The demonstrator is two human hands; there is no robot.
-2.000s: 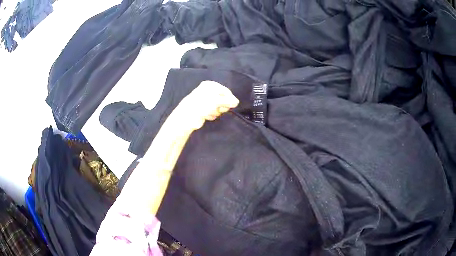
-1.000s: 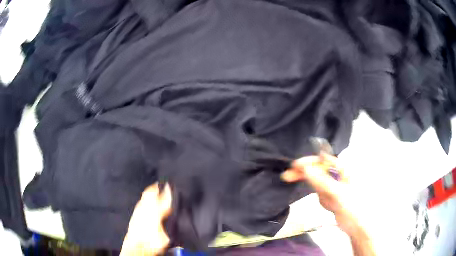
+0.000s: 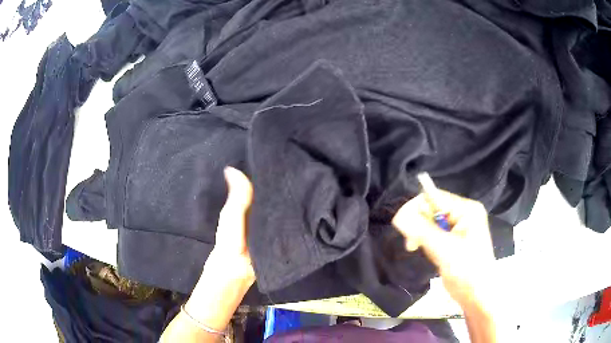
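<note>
A large dark garment (image 3: pixel 429 74) lies spread on the white table. My left hand (image 3: pixel 236 224) holds up a folded dark panel (image 3: pixel 288 221) of it, thumb visible at its left edge, fingers hidden behind the cloth. A pale loose thread (image 3: pixel 291 105) lies across the panel's top left. My right hand (image 3: pixel 445 234) holds small snips (image 3: pixel 427 182), silver blade tips pointing up and a blue part near the fingers, just right of the panel. A black label with white print (image 3: pixel 199 84) shows at upper left.
More dark garments (image 3: pixel 583 134) are heaped at the right and far side. A dark sleeve-like piece (image 3: pixel 41 147) lies at far left. Dark and brown-gold cloth and blue plastic (image 3: pixel 283 321) show below the table's yellowish edge (image 3: pixel 335 306). Something red (image 3: pixel 601 308) is at lower right.
My right hand with the snips has come into view since the oldest frame. My left hand has let go near the label and now holds the raised panel, which is flatter and clearer than one second ago.
</note>
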